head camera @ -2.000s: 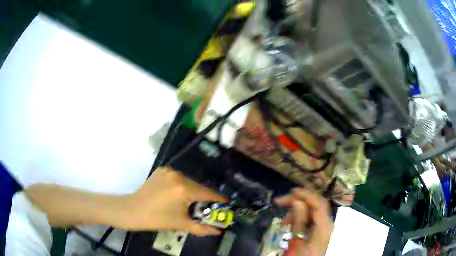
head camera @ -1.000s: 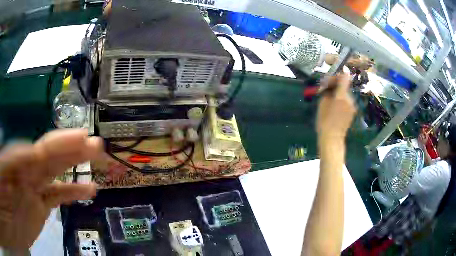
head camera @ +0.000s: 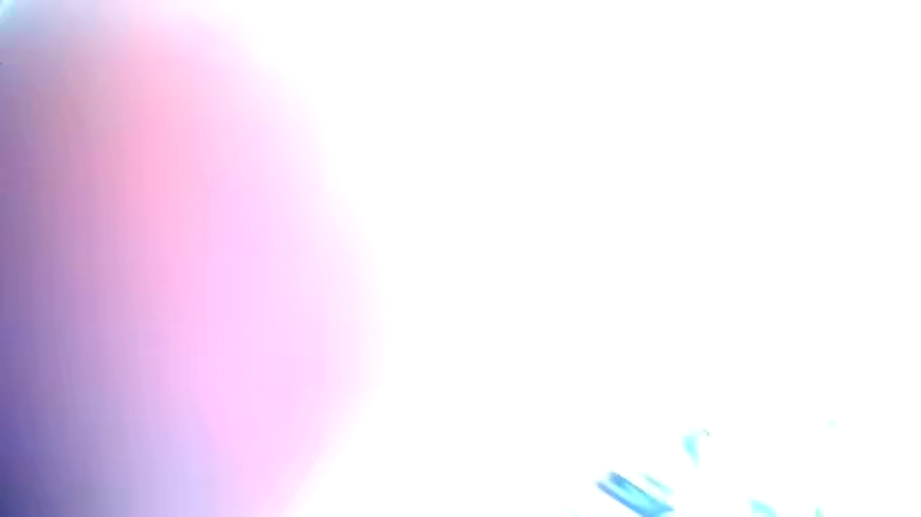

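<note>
The view is almost wholly washed out in white. A large, blurred pink and violet shape (head camera: 202, 252) fills the left side, very close to the lens. It looks like part of a hand, perhaps my left hand, but no fingertips or held thing can be made out. My right hand is not to be seen. No adapter, probe, socket or instrument can be made out.
Small blue streaks (head camera: 634, 493) show near the bottom edge, right of centre. What they belong to cannot be told. Everything else is lost in glare.
The bench, instrument, sockets, fan and my right hand with its red and black thing have gone from sight. Glare and the blurred pink shape have replaced them.
</note>
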